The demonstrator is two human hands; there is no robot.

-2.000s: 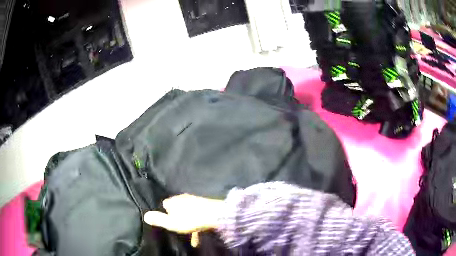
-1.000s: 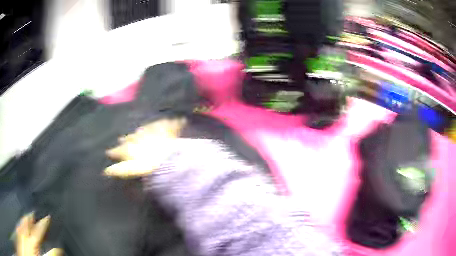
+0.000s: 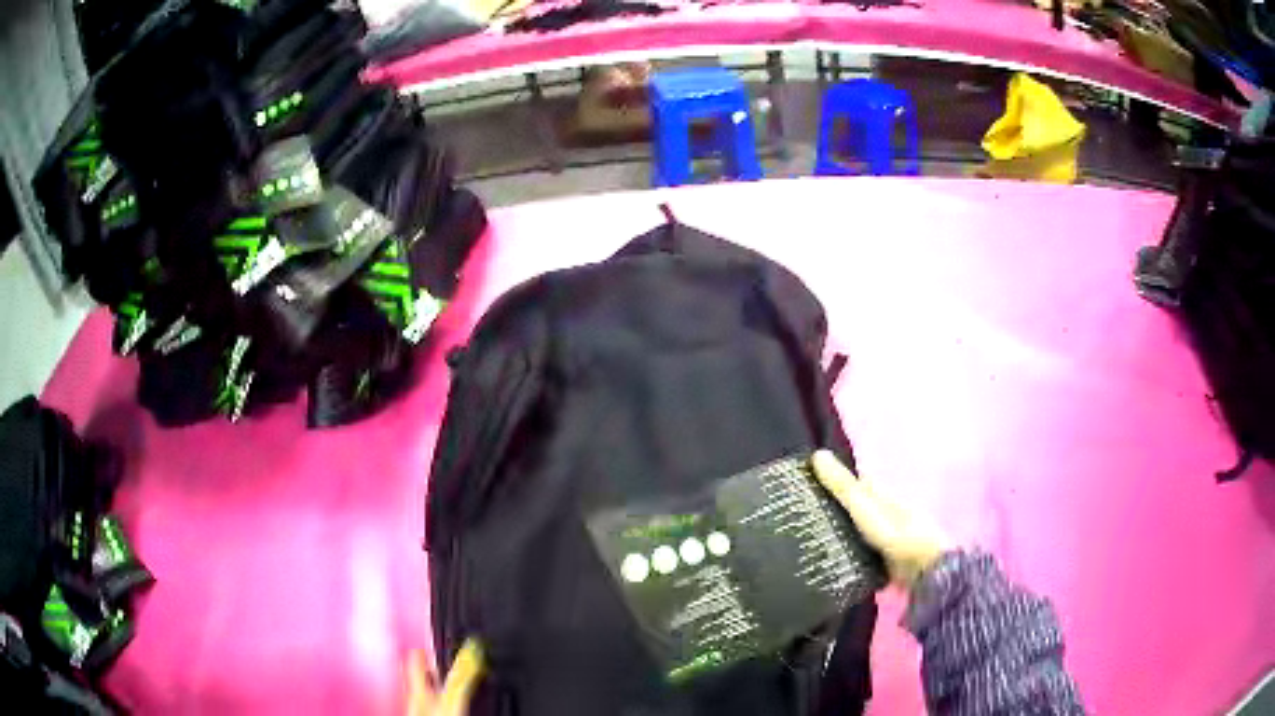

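Note:
A black backpack (image 3: 643,364) lies flat on the pink tabletop (image 3: 1035,378), its rounded top away from me. A large black hang tag (image 3: 734,567) with white print and a row of pale dots lies across its lower right part. My right hand (image 3: 888,525), in a purple-grey knitted sleeve, is at the tag's right edge, thumb on top; its other fingers are hidden. My left hand (image 3: 445,683) is at the backpack's lower left edge, cut off by the bottom of the picture; its grip cannot be seen.
A tall pile of tagged black bags (image 3: 266,210) stands at the back left. More tagged bags (image 3: 56,546) lie at the left edge. Black bags (image 3: 1237,280) are at the right edge. Blue stools (image 3: 702,123) and a yellow thing (image 3: 1035,129) are beyond the table.
The view has swung right, away from the large grey-black bags by the wall. A single backpack with its tag now lies before me, with both hands at it.

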